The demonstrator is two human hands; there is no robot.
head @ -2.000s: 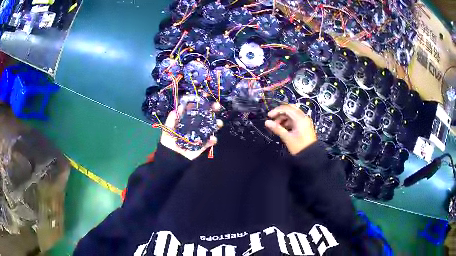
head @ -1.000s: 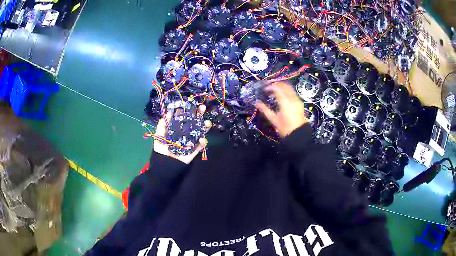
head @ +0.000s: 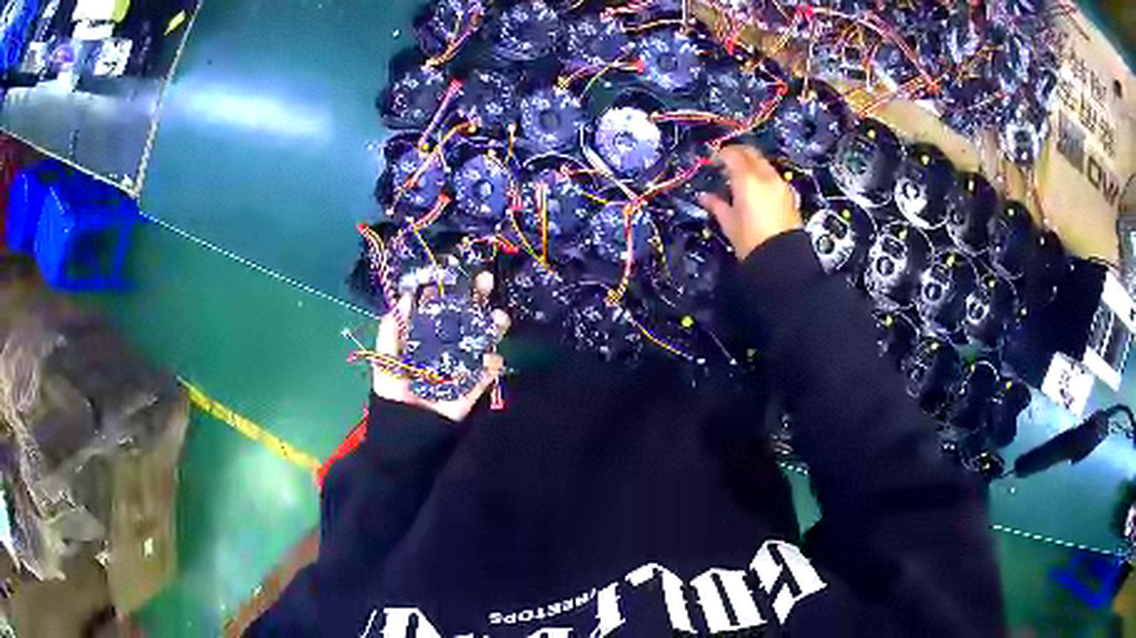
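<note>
My left hand (head: 389, 361) holds a wired round module (head: 446, 330) near my body at the bench's near edge, with red and yellow leads trailing from it. My right hand (head: 756, 199) is over the rows, right of a pale-faced disc (head: 628, 138). Its fingers are bent beside red lead wires, and I cannot tell if they touch or hold any. Dark wired modules (head: 483, 183) sit in tight rows between and beyond my hands. Black housings (head: 893, 259) without coloured lead bundles stand in rows to the right, partly behind my right sleeve.
Loose wired parts (head: 872, 50) lie tangled behind the rows, by a brown carton (head: 1081, 112). A corded hand tool (head: 1074, 439) lies at the bench's right end. An open carton (head: 87, 75) is at the upper left. Blue plastic items (head: 87, 231) are below the bench edge.
My right hand has moved up and to the right over the rows. Red leads near the pale disc lie differently. My left hand still holds its module, slightly further left and lower.
</note>
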